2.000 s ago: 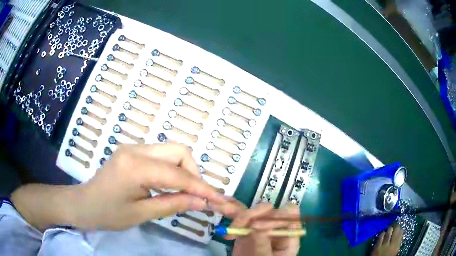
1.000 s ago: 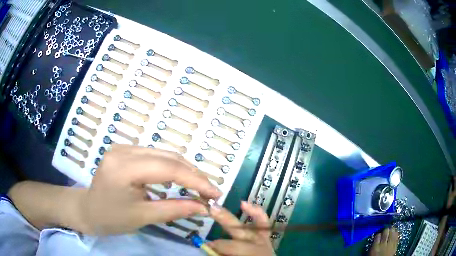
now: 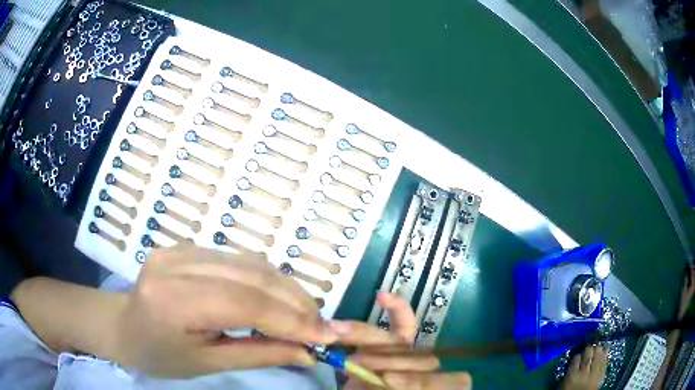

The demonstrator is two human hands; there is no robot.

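My left hand (image 3: 221, 308) is over the lower part of the white parts tray (image 3: 305, 76), its thumb and fingers pinched on a small shiny metal part (image 3: 318, 352). My right hand (image 3: 400, 350) meets its fingertips and holds a thin yellow brush (image 3: 364, 373), whose blue part (image 3: 336, 358) lies by the small part. Slim headed parts lie in the tray's tan slots in four columns. Two grey fixture bars (image 3: 405, 263) with round nests stand side by side right of the tray; my right hand covers their lower ends.
A black tray (image 3: 57, 114) with loose rings is at the left. A blue bin (image 3: 533, 312) with a round metal-topped bottle (image 3: 585, 295) is at the right. Another person's hand (image 3: 587, 372) touches loose metal parts (image 3: 616, 324) beside it. A pale rail curves across the green surface (image 3: 427, 68).
The hands parted slightly, then came together again. The yellow brush has turned from nearly level to slanting, with its blue part now at my left fingertips. The view has shifted slightly.
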